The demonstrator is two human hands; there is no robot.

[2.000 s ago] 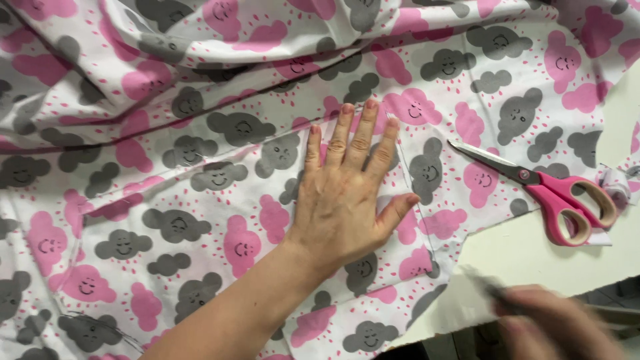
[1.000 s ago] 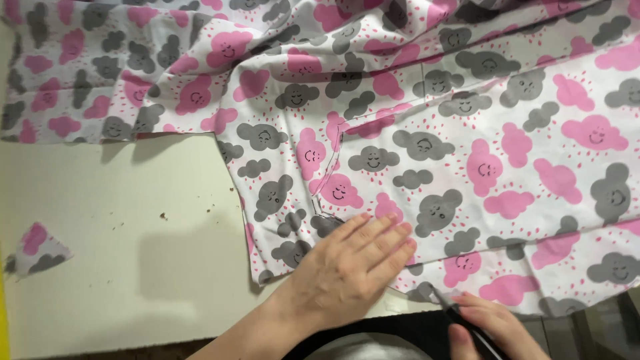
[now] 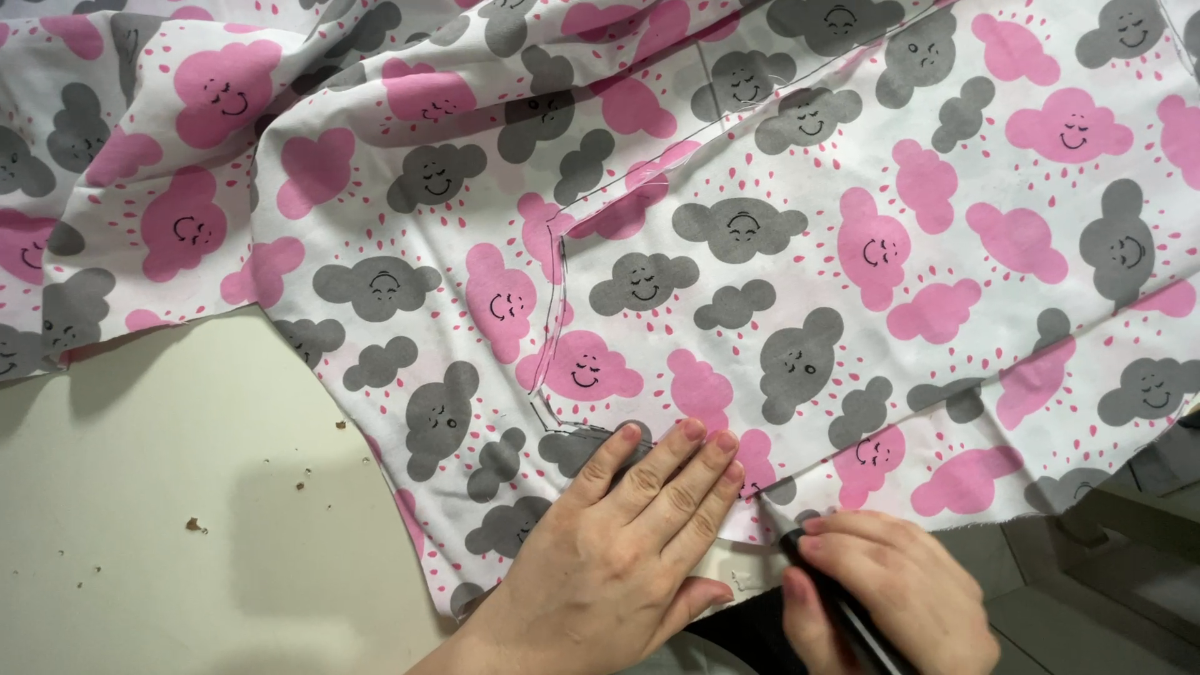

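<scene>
White cotton-like fabric [image 3: 375, 234] printed with pink and grey clouds is spread over the table. On it lies a cut piece of the same print [image 3: 750, 272], with dark pen lines along its left and upper edges. My left hand [image 3: 623, 544] is flat on the lower left edge of that piece, palm down, fingers together, holding nothing. My right hand [image 3: 891, 581] grips a dark marker or pen [image 3: 830, 586] at the lower right. Its tip touches the fabric by the cut piece's lower edge, just right of my left fingertips.
The pale tabletop [image 3: 169, 487] shows at the left, with small crumbs [image 3: 195, 525] on it. Bunched folds of the fabric [image 3: 309, 56] lie along the top. Beyond the table's edge at the lower right is a dim floor area [image 3: 1106, 600].
The view has swung left since two seconds ago, when pink-handled scissors showed. My left hand has gone from the middle of the cut piece to its lower edge. The pen tip now touches the fabric.
</scene>
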